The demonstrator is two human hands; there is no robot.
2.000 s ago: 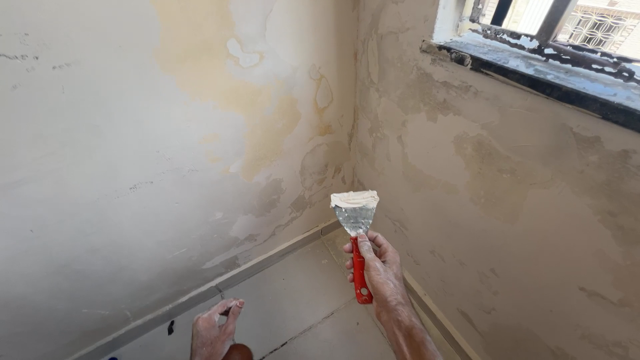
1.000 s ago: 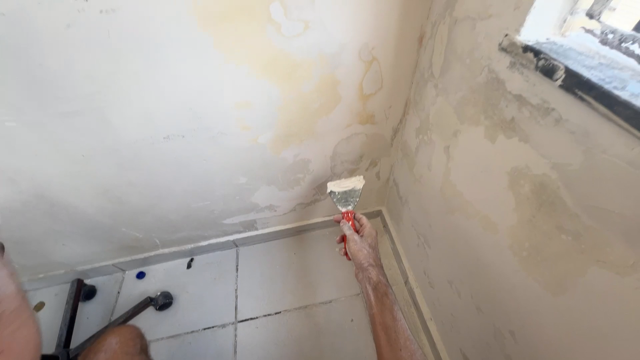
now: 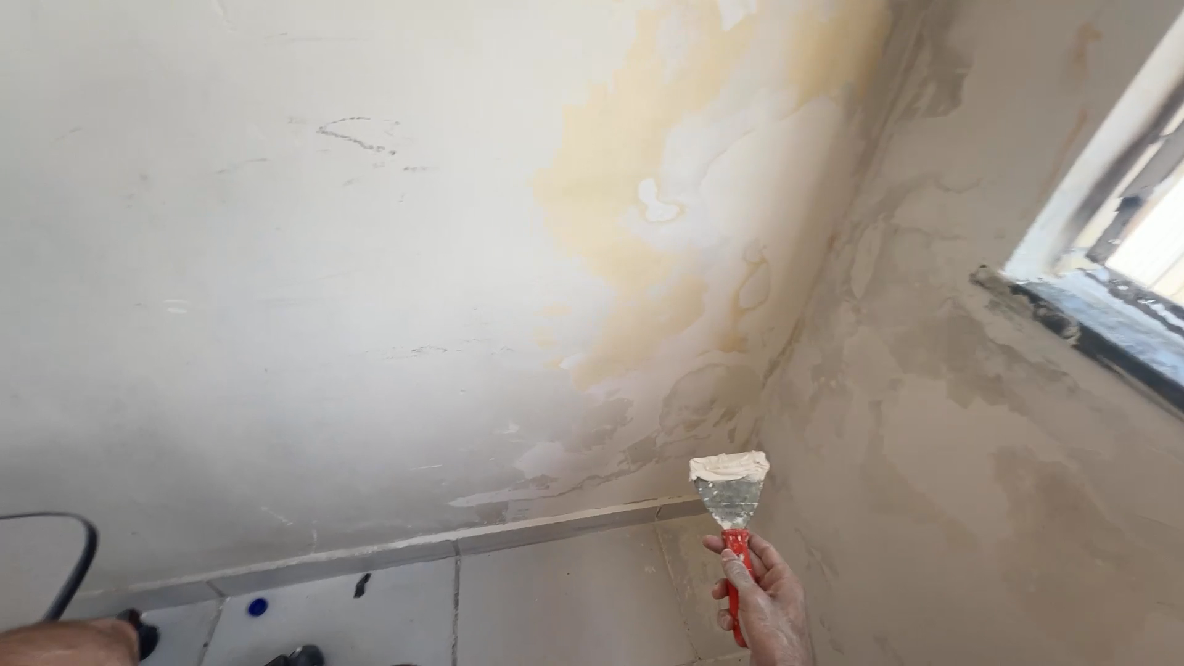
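My right hand [image 3: 766, 592] is closed round the red handle of a putty knife [image 3: 731, 499], low and right of centre. The blade points up and carries a thick band of off-white filler [image 3: 729, 465] along its edge. Behind it, the left wall [image 3: 370, 277] has yellowish stains and patchy filler near the corner. The right wall [image 3: 925, 462] is beige with darker patches. Of my left arm, a blurred part [image 3: 69, 643] shows at the bottom left edge; its fingers cannot be made out.
A window with a worn sill [image 3: 1101, 333] is at the upper right. Pale floor tiles [image 3: 555, 601] meet a tiled skirting [image 3: 351, 546]. A blue cap [image 3: 257, 607] and a dark scrap [image 3: 362, 585] lie on the floor. A black curved bar [image 3: 88, 555] and dark castors [image 3: 301, 655] stand lower left.
The view has swung about between the corner and the left wall. My right hand holds the loaded putty knife throughout. My left hand, seen at the bottom two seconds ago, has moved to the left edge.
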